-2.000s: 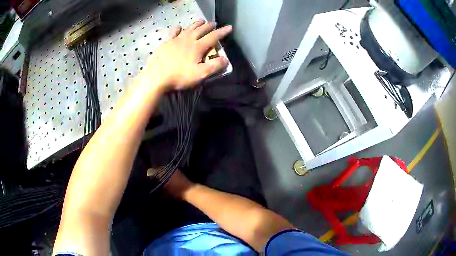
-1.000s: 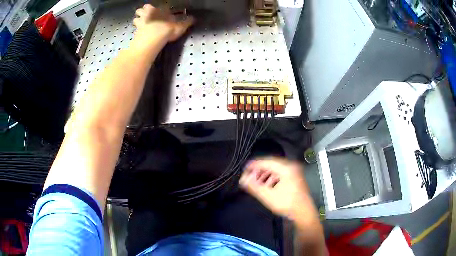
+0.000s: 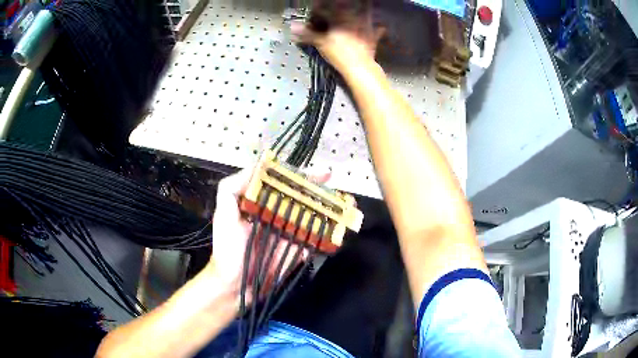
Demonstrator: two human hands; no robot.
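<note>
My left hand (image 3: pixel 227 231) holds a brass and reddish-brown slotted fixture (image 3: pixel 301 203) in front of the perforated plate's front edge, tilted down to the right. Several black cables (image 3: pixel 262 273) sit in its slots and hang over my palm and fingers. My right hand (image 3: pixel 343 42) is blurred at the back of the perforated plate (image 3: pixel 224 84), at the top end of a black cable bunch (image 3: pixel 322 98). The bunch runs down the plate and passes behind the held fixture. What the right fingers touch is unclear.
Thick black cable bundles (image 3: pixel 91 196) lie at the left, with a dark hanging mass (image 3: pixel 105 63) above them. Brass-coloured blocks (image 3: pixel 451 52) stand at the plate's back right. A grey cabinet (image 3: pixel 521 112) and a white frame stand (image 3: pixel 559 245) are at the right.
The fixture has left the plate's right edge and is now in my left hand, which came from the plate's back. My right hand has moved from over the lap to the back of the plate.
</note>
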